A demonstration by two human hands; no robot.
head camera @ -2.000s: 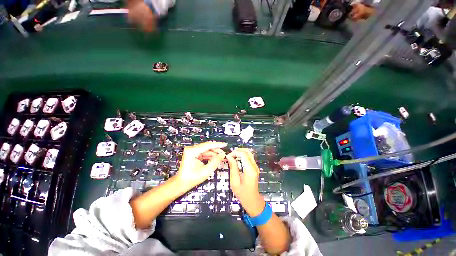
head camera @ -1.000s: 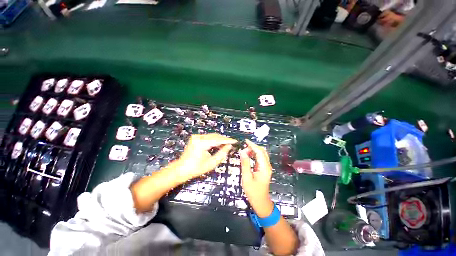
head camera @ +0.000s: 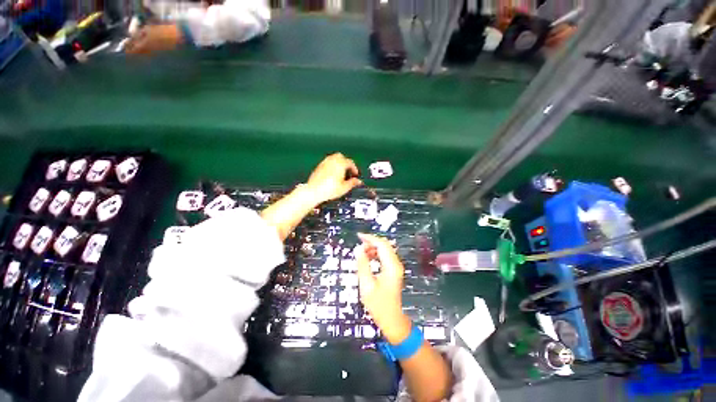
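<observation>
My left hand (head camera: pixel 334 179) reaches over the far edge of the clear plastic tray (head camera: pixel 314 331), beside a white housing (head camera: pixel 381 169) on the green surface. Its fingertips are bent down near a small dark part; whether they grip it I cannot tell. My right hand (head camera: pixel 380 271), with a blue wrist band, is over the middle of the clear tray, thumb and finger close together; a tiny part between them cannot be made out. Small shiny parts lie in the tray. My left sleeve hides the tray's left part.
The black tray (head camera: pixel 141 206) with rows of white housings is at left. A glue syringe (head camera: pixel 471 261), blue box (head camera: pixel 567 302), black fan (head camera: pixel 628 310) and round clear container (head camera: pixel 527 345) are at right. A slanting metal post (head camera: pixel 534 102) rises beyond the tray. Another person's hand (head camera: pixel 153 39) is at the far left.
My left hand has left my right hand and moved forward to the tray's far edge. My right hand stays over the tray. The other person's hand has come into view at top left.
</observation>
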